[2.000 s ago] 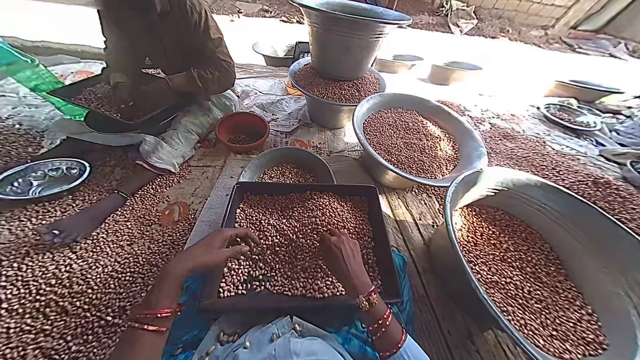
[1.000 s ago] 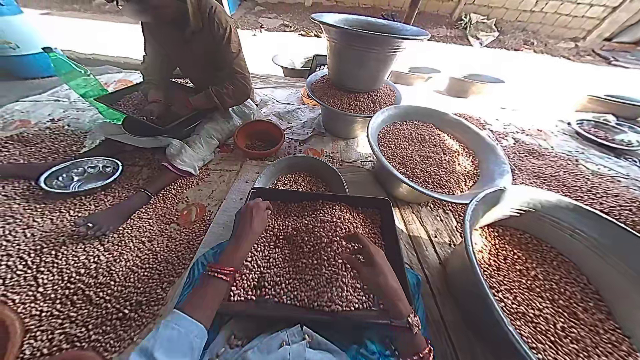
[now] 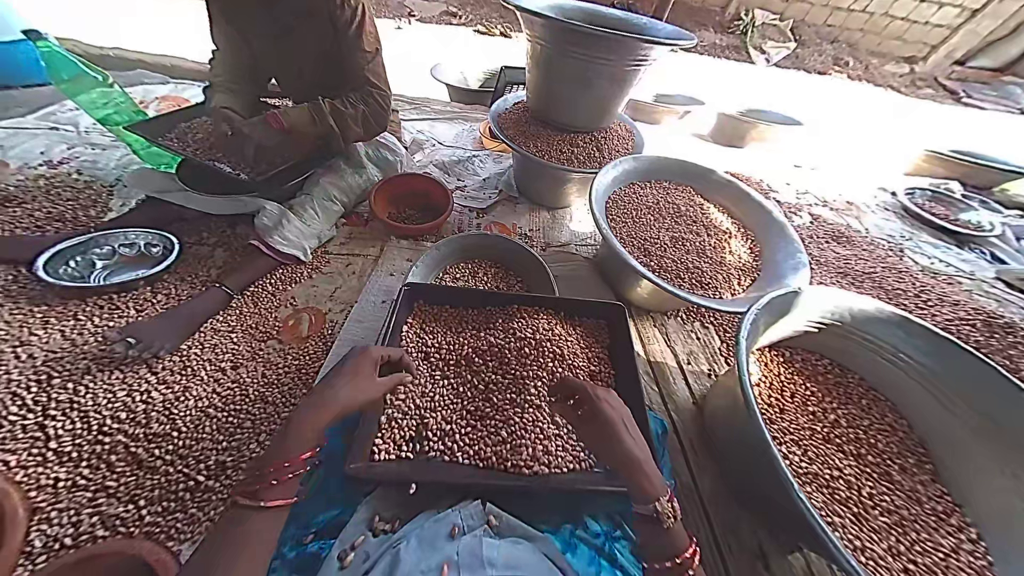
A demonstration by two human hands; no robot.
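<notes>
A dark rectangular tray (image 3: 520, 478) full of reddish-brown shelled nuts or beans (image 3: 492, 400) rests on my lap. My left hand (image 3: 364, 380) hovers at the tray's left edge, thumb and fingers curled with a gap between them; nothing shows in it. Over the right part of the heap is my right hand (image 3: 596, 416), fingers bent down at the nuts; whether it pinches any is hidden. A few loose nuts lie on the cloth over my lap below the tray.
Metal basins of nuts stand at right (image 3: 872, 320), upper right (image 3: 780, 248) and just beyond the tray (image 3: 480, 240). A clay bowl (image 3: 410, 204), a steel plate (image 3: 108, 258) and spread nuts (image 3: 160, 432) lie left. Another person (image 3: 300, 72) sits across with a tray (image 3: 144, 128).
My left hand has come down from the tray's upper left corner to its left edge. My right hand is still over the right part of the nuts.
</notes>
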